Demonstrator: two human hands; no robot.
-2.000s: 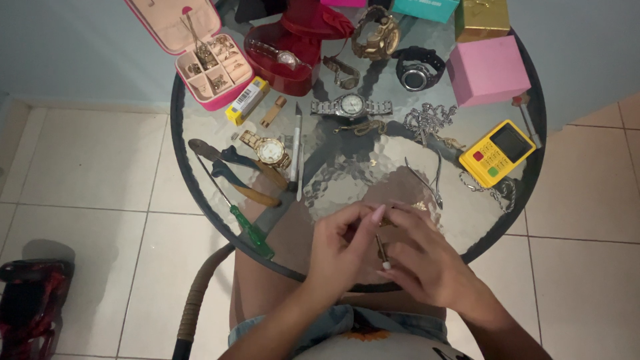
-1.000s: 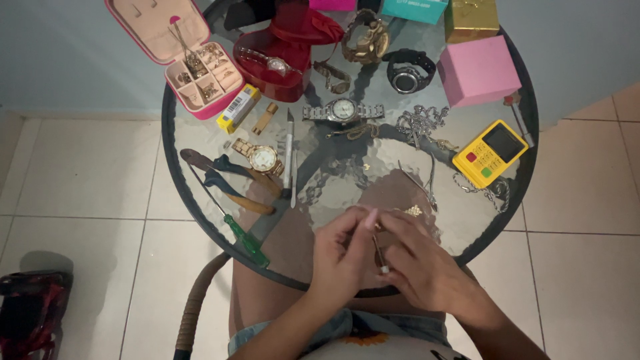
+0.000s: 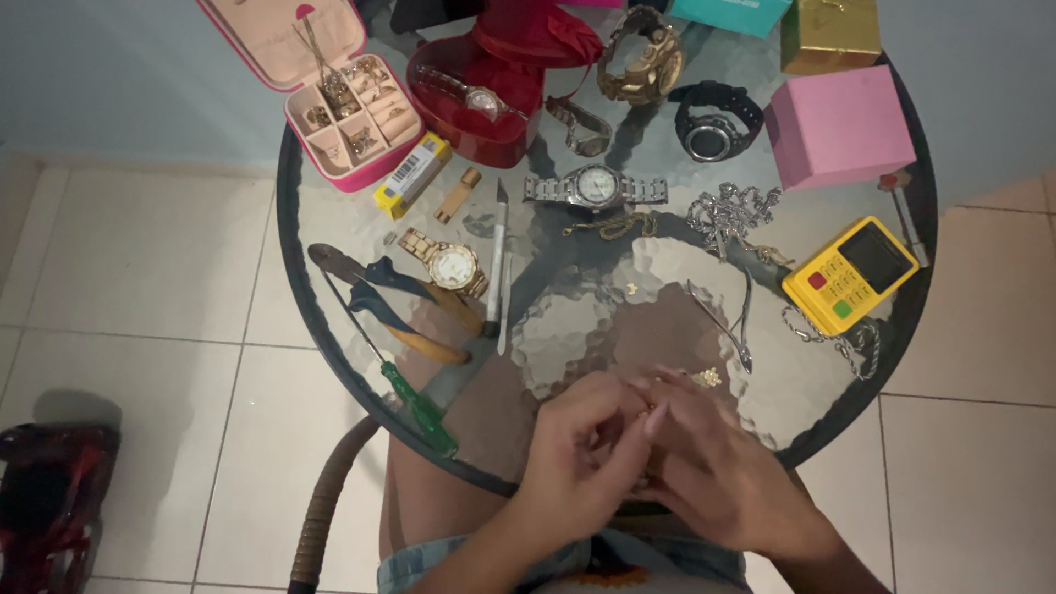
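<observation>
My left hand (image 3: 590, 450) and my right hand (image 3: 709, 462) meet at the near edge of the glass table. Their fingertips close together on a small gold-coloured piece (image 3: 648, 410), mostly hidden by the fingers. Just beyond my right hand lies a gold-coloured ornament (image 3: 707, 378). Small pliers or nippers (image 3: 730, 326) rest past it, and a tiny gold piece (image 3: 633, 289) lies farther left. A craft knife (image 3: 497, 256) and tweezers (image 3: 505, 305) lie left of centre, beside a gold-coloured wristwatch (image 3: 452, 266), combination pliers (image 3: 396, 301) and a green-handled screwdriver (image 3: 419, 408).
At the back stand an open pink jewellery box (image 3: 355, 169), a red heart-shaped box (image 3: 495, 148) and a pink box (image 3: 841, 128). A silver watch (image 3: 596, 186), a black watch (image 3: 718, 124), silver chains (image 3: 730, 214) and a yellow card terminal (image 3: 850, 276) lie around the glass table (image 3: 289, 214).
My hands have shifted their hold; the fingers are now more closed over the small piece, and the slim gold-coloured part seen earlier between them is largely hidden.
</observation>
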